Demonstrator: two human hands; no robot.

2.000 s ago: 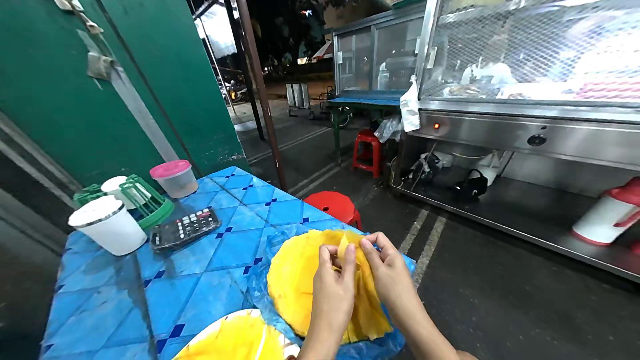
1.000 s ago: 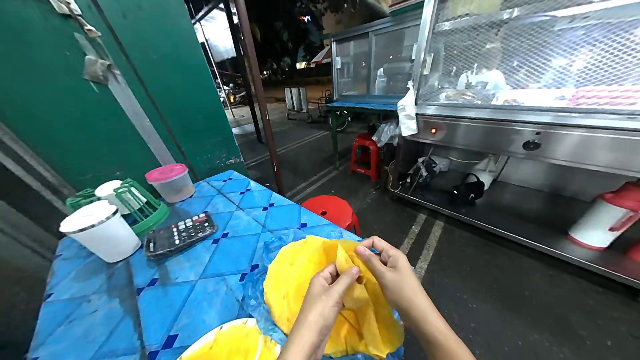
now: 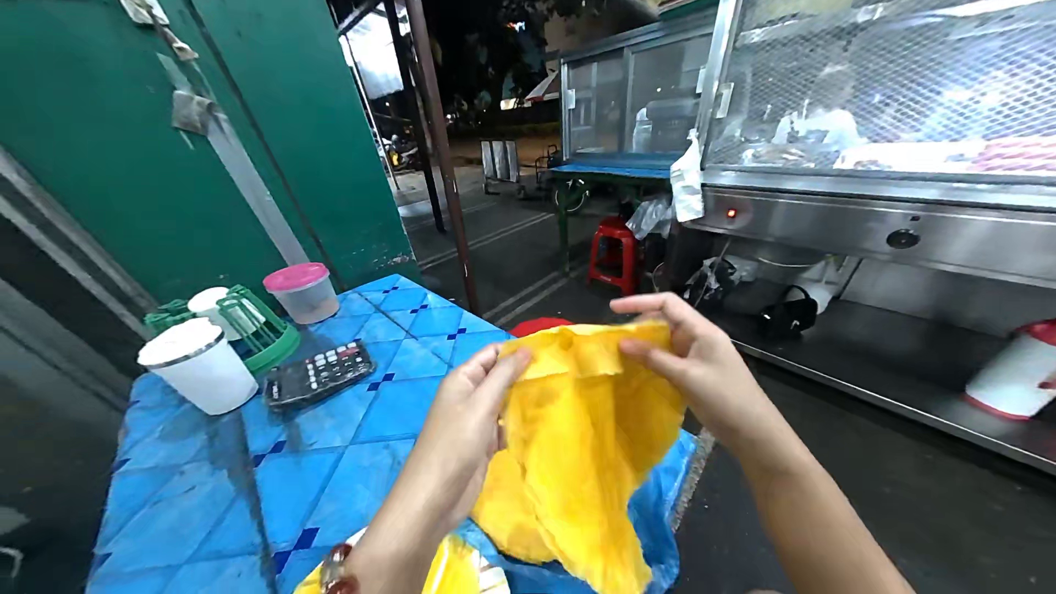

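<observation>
A thin yellow sheet [image 3: 577, 412], soft and creased, hangs between my two hands. My left hand [image 3: 474, 404] pinches its upper left edge, while my right hand [image 3: 685, 351] grips the upper right edge between thumb and fingers. Beneath it lie more yellow sheets [image 3: 511, 516] on a blue plastic bag [image 3: 660, 503] at the table's right edge. Part of a plate [image 3: 493, 577] with yellow sheets on it shows at the bottom, partly hidden by my left forearm.
On the blue-patterned table [image 3: 330, 487] stand a white cup [image 3: 202, 371], a calculator [image 3: 320, 375], a green rack [image 3: 272, 346] and a pink-lidded plastic tub [image 3: 303, 293]. A red stool [image 3: 540, 325] is beyond the table. A steel display counter [image 3: 825, 227] stands to the right.
Both hands have risen and moved apart. A yellow sheet that lay on the pile is lifted and stretched between them.
</observation>
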